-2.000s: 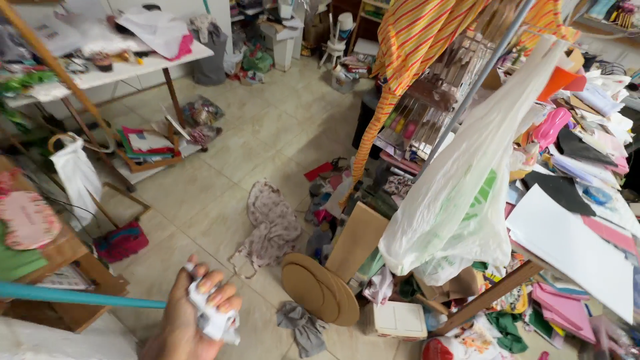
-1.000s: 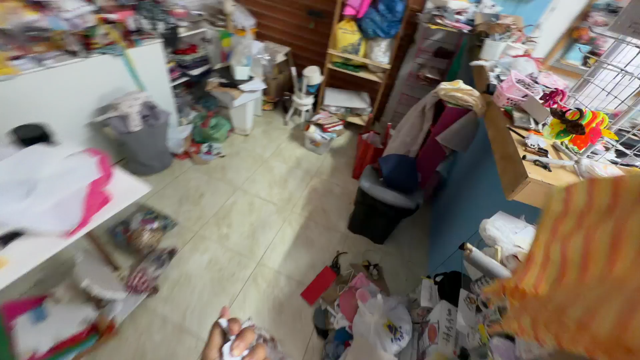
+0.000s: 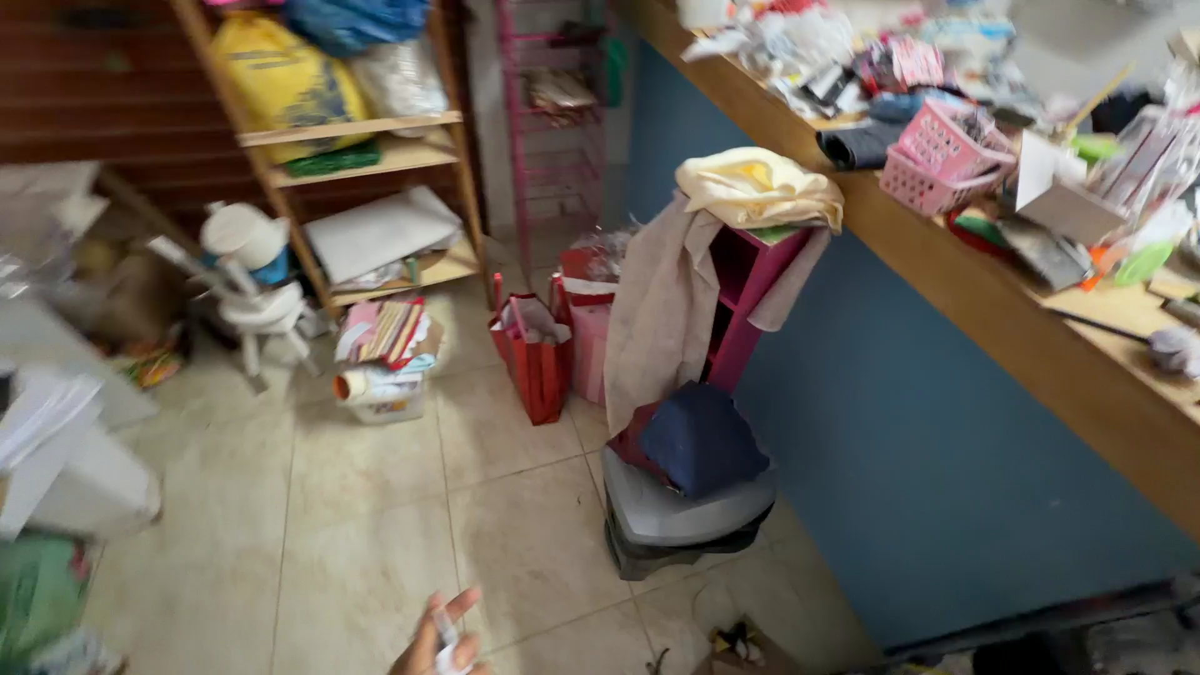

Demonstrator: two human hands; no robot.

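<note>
My left hand (image 3: 441, 639) is low in the view, left of centre, cut off by the bottom edge. Its fingers are partly curled around a small crumpled white piece (image 3: 446, 647), paper, cloth or plastic; the blur does not settle which. Beneath it lies the tiled floor (image 3: 366, 525), and neither hand touches anything else in sight. My right hand is out of view. To the right of my left hand, a grey-lidded bin (image 3: 689, 511) carries dark blue cloth (image 3: 703, 441). Behind the bin, beige cloth (image 3: 656, 300) and cream cloth (image 3: 759, 187) drape a magenta shelf unit (image 3: 750, 319).
A cluttered wooden counter (image 3: 937, 281) with pink baskets (image 3: 947, 155) runs along the right. Red bags (image 3: 534, 361), a filled plastic tub (image 3: 384, 403), a white stool (image 3: 267, 314) and a wooden shelf rack (image 3: 366, 155) line the back. A white bin (image 3: 98, 487) stands left.
The view has swung right and nearer the bin and rack. My left hand still holds the white piece, lower in view than two seconds ago. The hanging plastic bag and striped cloth have left view.
</note>
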